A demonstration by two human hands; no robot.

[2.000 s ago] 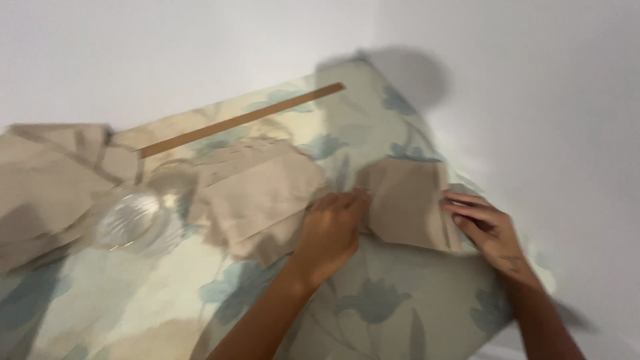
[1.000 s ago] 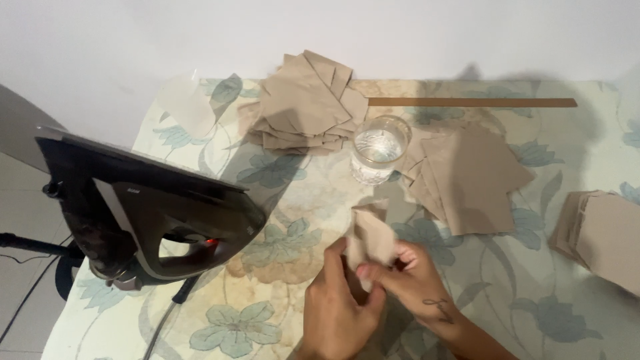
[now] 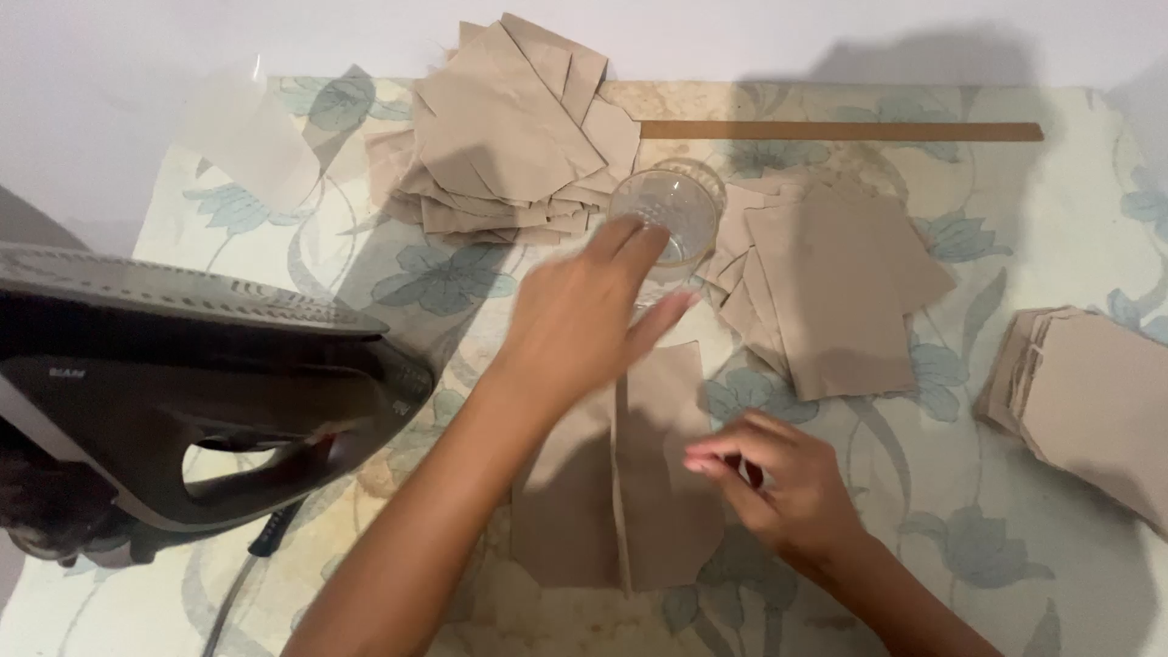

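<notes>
Flat on the floral cloth before me lies a beige fabric piece (image 3: 671, 511) with a raised seam down its middle. My left hand (image 3: 593, 310) is over the near rim of a glass of clear liquid (image 3: 671, 214), fingertips at or in its mouth, thumb apart. My right hand (image 3: 776, 484) hovers at the fabric's right edge, thumb and fingertips close together; whether they pinch anything cannot be told. A pile of beige fabric pieces (image 3: 511, 119) lies behind the glass to the left, another fabric pile (image 3: 830, 283) to its right.
A black clothes iron (image 3: 210, 401) stands at the left, its soleplate facing away and its cord running toward me. A stack of fabric pieces (image 3: 1095, 392) sits at the right edge. A flat brown strip (image 3: 839, 130) lies along the back, and a translucent sheet (image 3: 265, 146) at the back left.
The fabric piece that both hands held one second ago now lies opened out on the cloth. My left hand has moved forward to the glass; my right hand has come off the fabric.
</notes>
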